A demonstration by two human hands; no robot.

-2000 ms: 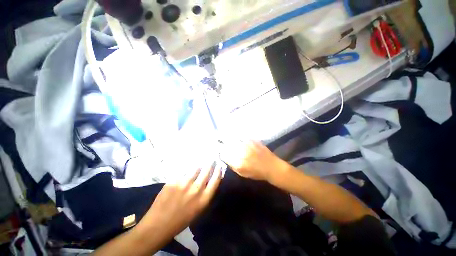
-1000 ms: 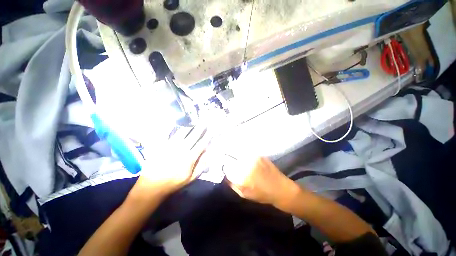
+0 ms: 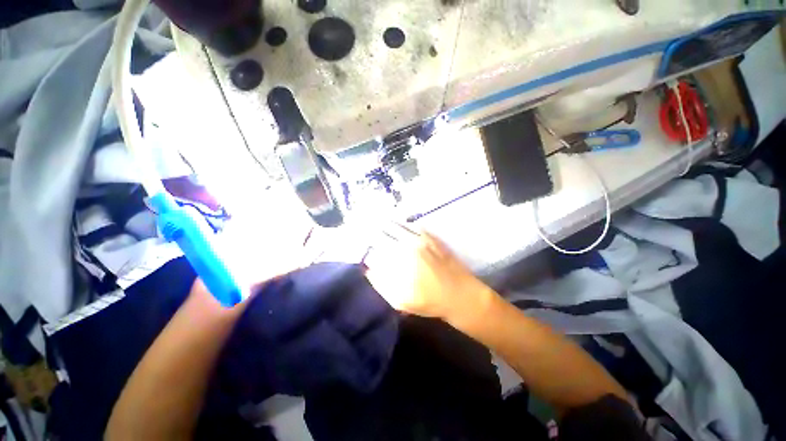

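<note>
Navy fabric [image 3: 315,323] bunches up between my forearms at the table's front edge. Its upper edge runs into white glare below the needle area. My right hand [image 3: 415,269] lies on the fabric's right end, just below the presser foot [image 3: 392,172], fingertips in glare. My left hand [image 3: 226,291] is mostly hidden by the blue lamp sleeve, the navy fabric and the glare; only the wrist and forearm show clearly. The off-white sewing machine head [image 3: 388,65] fills the top, with a shiny metal guard [image 3: 310,183] left of the needle.
A smartphone [image 3: 517,159] with a looped white cable [image 3: 608,207] lies right of the needle. Blue-handled snips [image 3: 612,139] and red scissors [image 3: 683,114] lie farther right. The lamp's blue sleeve [image 3: 200,250] stands at left. Grey fabric [image 3: 56,172] heaps left; grey and navy pieces [image 3: 664,319] lie right.
The navy fabric has bunched upward between my arms. My left hand has moved left and out of clear sight. My right hand is slightly higher, nearer the needle. The camera view has shifted.
</note>
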